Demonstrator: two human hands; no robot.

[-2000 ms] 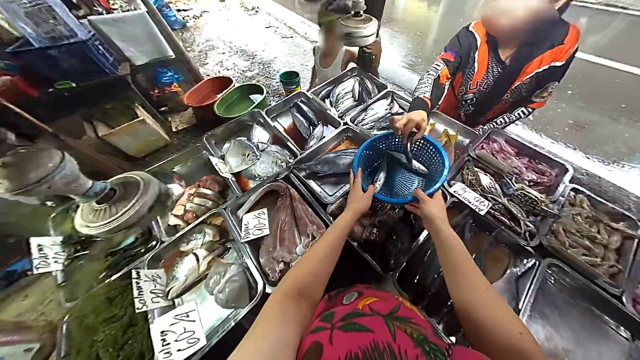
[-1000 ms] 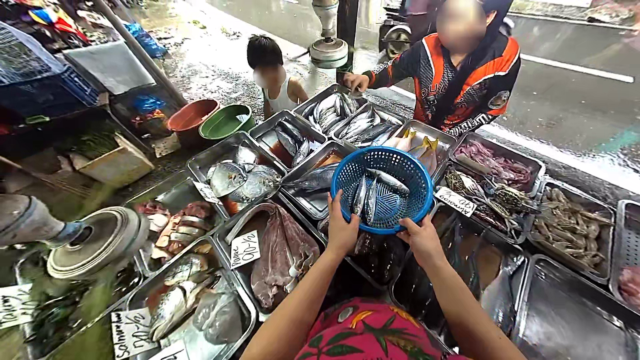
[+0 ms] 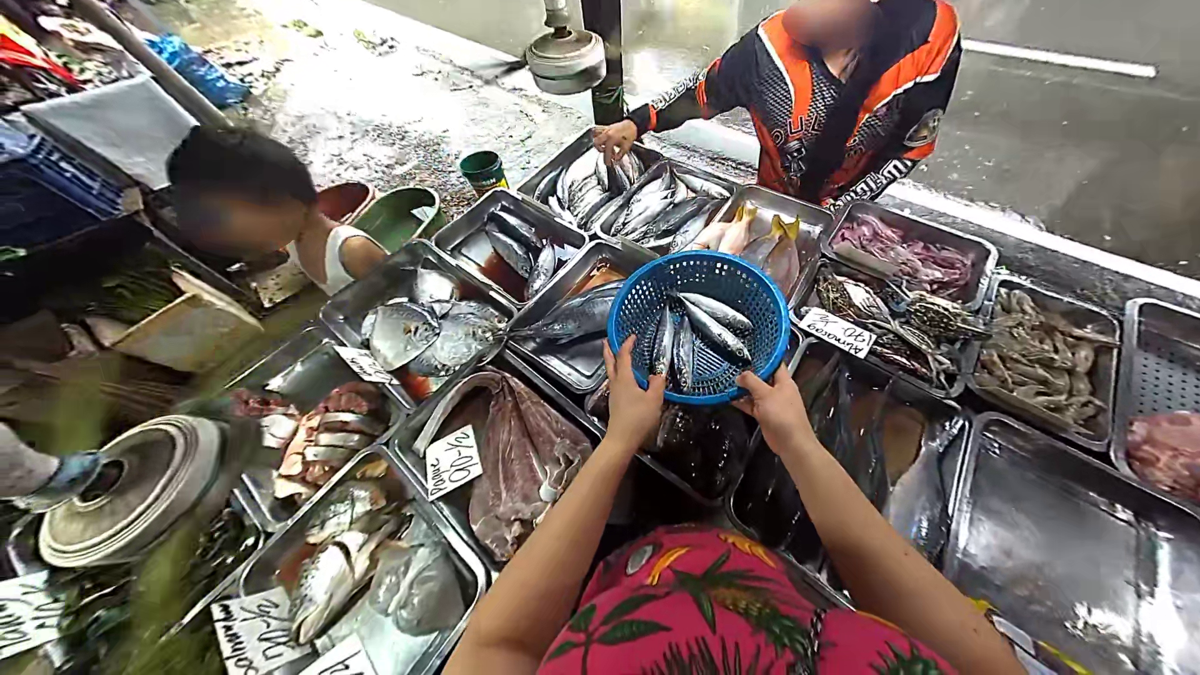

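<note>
A blue perforated plastic basket (image 3: 698,394) is held up over the fish trays, with several small silvery fish (image 3: 717,323) lying in it. My left hand (image 3: 635,394) grips its lower left rim, and my right hand (image 3: 773,405) grips the lower right rim. Beyond it, a person in an orange and black jersey (image 3: 844,94) reaches a hand (image 3: 615,139) to a metal tray of silvery fish (image 3: 586,187). Just left of the basket, a larger fish (image 3: 572,314) lies in another tray. Below the basket is a tray of dark seafood, partly hidden by my hands.
Metal trays hold shrimp (image 3: 1041,361), pink squid-like seafood (image 3: 905,253), crabs (image 3: 891,319), split fish (image 3: 530,459) and fish slices (image 3: 328,436). Handwritten price cards (image 3: 454,461) stand among them. Round-based hanging objects (image 3: 565,61) are at the top and left. Another person (image 3: 253,202) is beside the trays at left.
Two seconds ago the person in the jersey had a hand in the basket; that hand is now at the far tray. More fish show in the basket. The person at left has come nearer.
</note>
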